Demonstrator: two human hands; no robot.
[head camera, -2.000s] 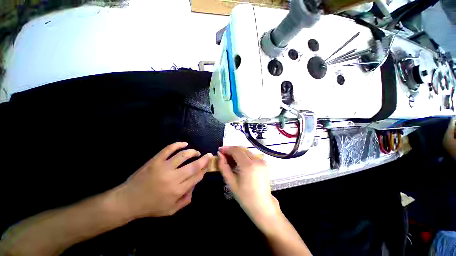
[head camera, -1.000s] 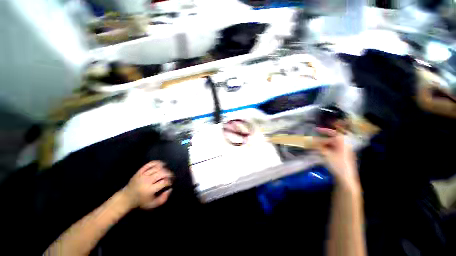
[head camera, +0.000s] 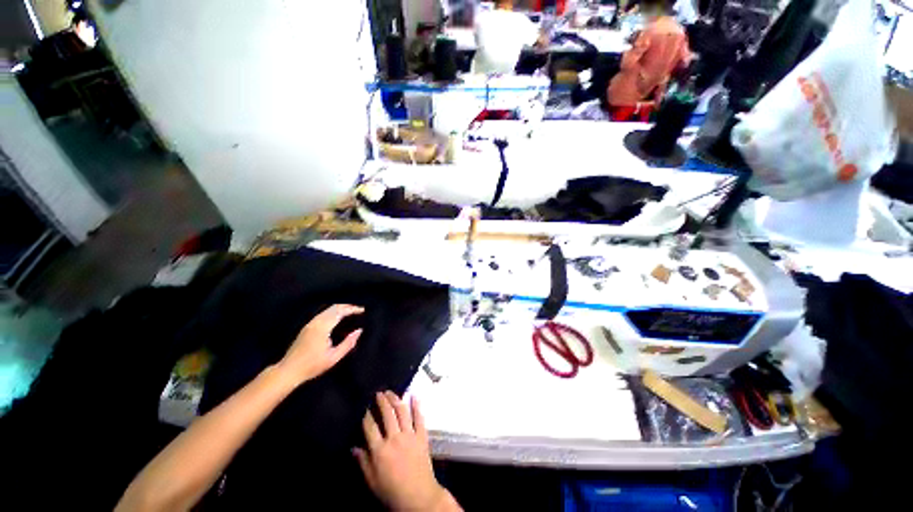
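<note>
A black garment piece (head camera: 290, 300) covers the left of the white machine table and drapes over its front edge. My left hand (head camera: 322, 345) rests on the cloth with thumb and fingers apart. My right hand (head camera: 398, 450) lies palm down at the cloth's right edge, near the table front, fingers slightly spread. The white sewing machine head (head camera: 611, 280) stands to the right, its needle area (head camera: 481, 318) beside the cloth's far right corner. A tan wooden strip (head camera: 685, 402) lies on a clear plastic bag (head camera: 666, 422) at the front right.
Red-handled scissors (head camera: 563, 349) lie on the machine bed (head camera: 521, 400). More handles (head camera: 766, 408) lie at the far right. A white plastic bag (head camera: 821, 120) hangs at the back right. A blue basket (head camera: 651, 497) is below the table. People (head camera: 651, 62) are behind. Black cloth (head camera: 100, 350) is heaped left.
The view has lifted and widened. The wooden strip, between my hands and then by my right hand, now lies on the plastic bag. My right hand has come back left to the cloth.
</note>
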